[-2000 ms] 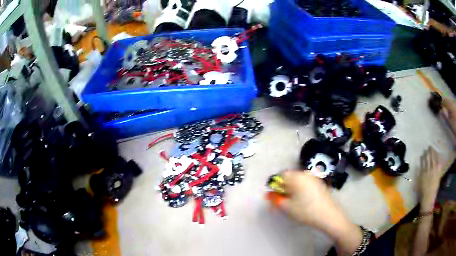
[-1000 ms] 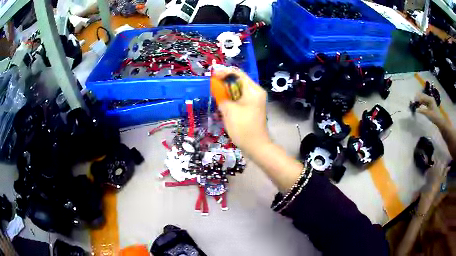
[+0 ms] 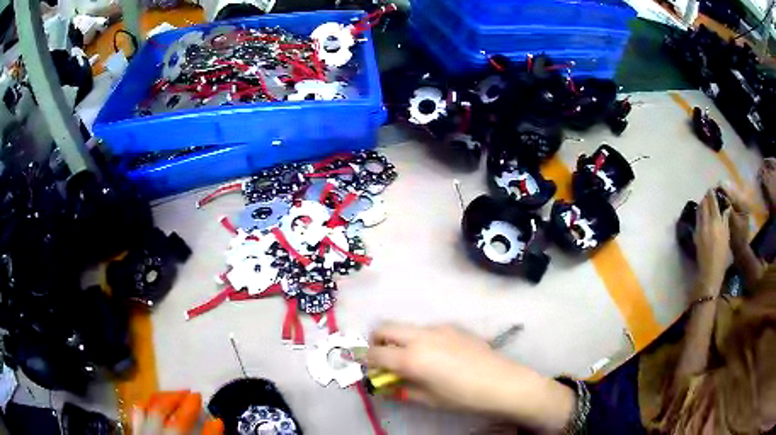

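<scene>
My right hand (image 3: 451, 367) is low in the middle, slightly blurred. It holds a screwdriver with a yellow-and-black handle (image 3: 385, 379) and has a white LED ring board (image 3: 338, 359) at its fingertips. A red lead hangs below the board. My left hand (image 3: 174, 415), with orange finger cots, is cut off by the bottom edge. Its fingers are against the left side of a black housing (image 3: 255, 411), whose thin wire stands up; the grip is partly hidden. A pile of ring boards with red leads (image 3: 293, 238) lies mid-bench.
A blue bin of boards (image 3: 247, 136) stands behind the pile, with blue crates (image 3: 519, 38) at back right. Bare black housings (image 3: 59, 289) are heaped left. Housings with boards fitted (image 3: 496, 238) are at right. A co-worker's hands (image 3: 715, 234) are at far right.
My right hand has come down from over the bin and pile to the bench front, now with a ring board. My left hand and the housing came into view at the bottom. The view has shifted.
</scene>
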